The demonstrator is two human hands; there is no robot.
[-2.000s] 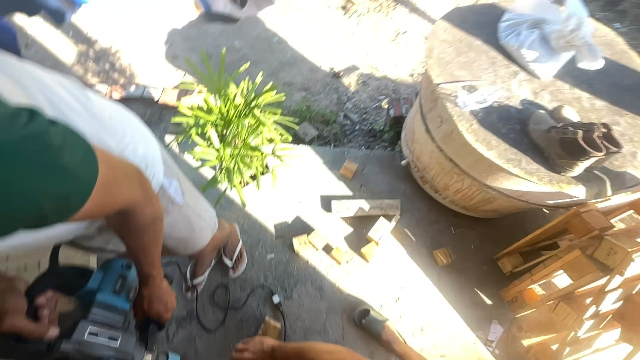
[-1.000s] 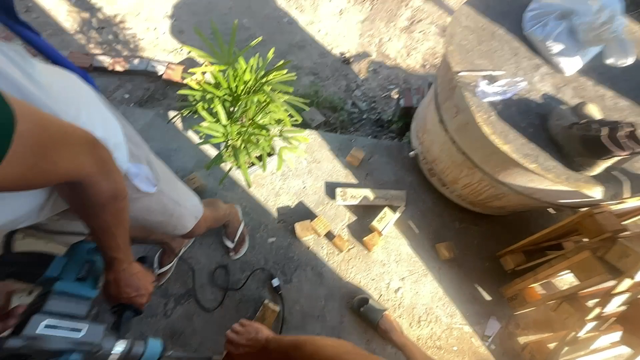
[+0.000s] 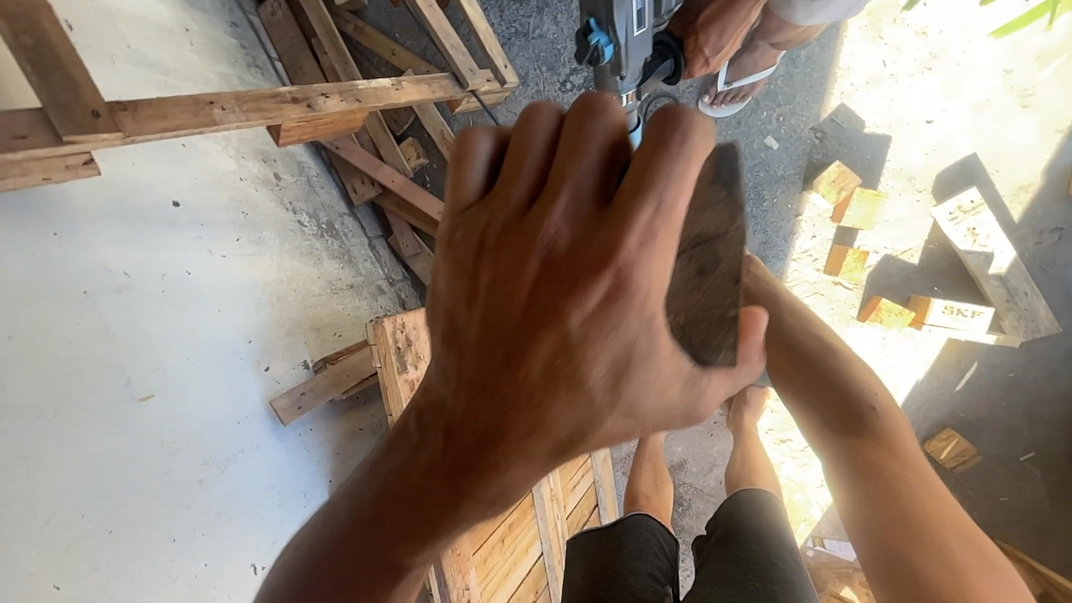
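My left hand (image 3: 569, 285) is large in the middle of the head view, its back toward me and its fingers curled around a dark, weathered wood block (image 3: 710, 260). Behind the block, my right forearm reaches in from the lower right; the right hand is mostly hidden, and whether it touches the block cannot be told. Just beyond my left knuckles, a co-worker's hand (image 3: 712, 33) grips the side handle of a grey and blue power drill (image 3: 620, 50) whose front end points toward my hands. The tip of the tool is hidden behind my fingers.
Wooden pallet frames (image 3: 293, 100) lean by the pale wall (image 3: 167, 293) at left. A slatted wooden piece (image 3: 511, 536) stands beside my legs. Cut wood blocks (image 3: 858, 208) and a longer timber piece (image 3: 997, 260) lie on the floor at right. The co-worker's sandalled foot (image 3: 741, 84) is close by.
The view has swung strongly toward the wall and my legs. My left hand, not seen before, is now in front around the dark block. The co-worker still holds the drill.
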